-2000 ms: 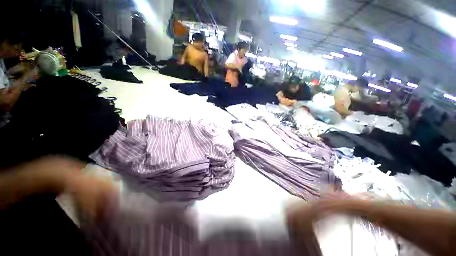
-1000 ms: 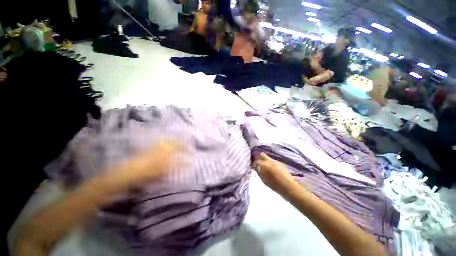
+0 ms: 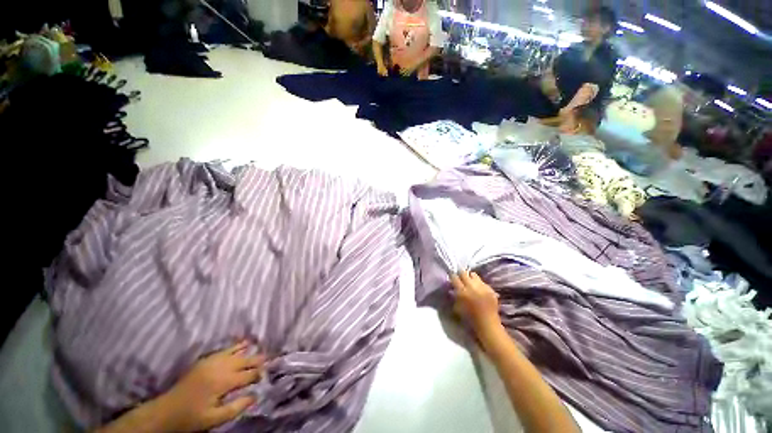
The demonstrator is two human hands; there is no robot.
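Note:
A rounded heap of mauve-purple shirts with white stripes (image 3: 220, 254) lies at the left on the white table (image 3: 203, 118). My left hand (image 3: 222, 385) lies on its near part with fingers spread. A flatter stack of the same shirts (image 3: 584, 338) lies at the right, with a long white cloth area (image 3: 542, 245) along it. My right hand (image 3: 476, 298) pinches the edge of the white cloth at the stack's left side, fingertips together. Its thumb is partly hidden.
Black garments (image 3: 51, 178) with loops lie at the left. Dark blue garments (image 3: 406, 97) lie across the table beyond. A loose white heap (image 3: 736, 326) is at the right, a cream bundle (image 3: 609, 182) beyond the stack. People (image 3: 584, 72) stand at the far side.
My left hand has moved down to the near part of the left heap, which is now spread wider. My right hand has moved slightly right and down and now pinches white cloth.

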